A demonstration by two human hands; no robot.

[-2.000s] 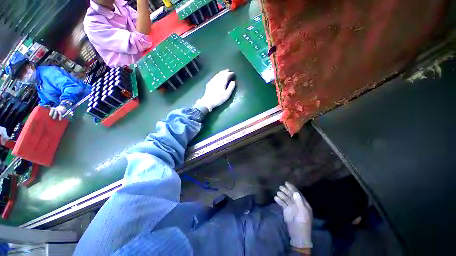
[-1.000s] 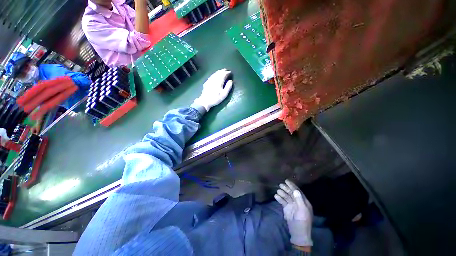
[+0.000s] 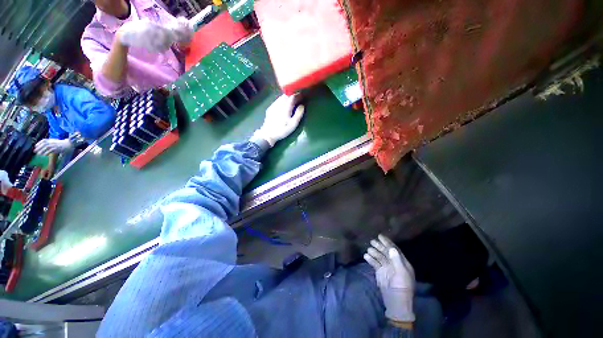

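My left hand [image 3: 279, 120], in a white glove, rests on the green bench surface with nothing in it. Its fingertips lie by the lower edge of a red foam pad [image 3: 304, 46] with a washed-out pale top; whether they touch is unclear. My right hand [image 3: 395, 277], gloved, is low in front of my smock, fingers loosely spread and empty. A green circuit board [image 3: 215, 78] stands over black capacitors, left of my left hand. The pad mostly covers another green board [image 3: 347, 90] beside the red-brown panel.
The crusted red-brown panel [image 3: 463, 72] fills the upper right. A capacitor board [image 3: 141, 125] sits on red foam at left. A metal rail [image 3: 304, 173] edges the bench. A person in pink [image 3: 132, 49] and one in blue [image 3: 76, 112] are across it. Blue cord [image 3: 264, 236] shows below.
A red pad has appeared above my left hand, over the right board. The red pad near the person in blue is gone from there. The person in pink has moved their arms. My hands have barely moved.
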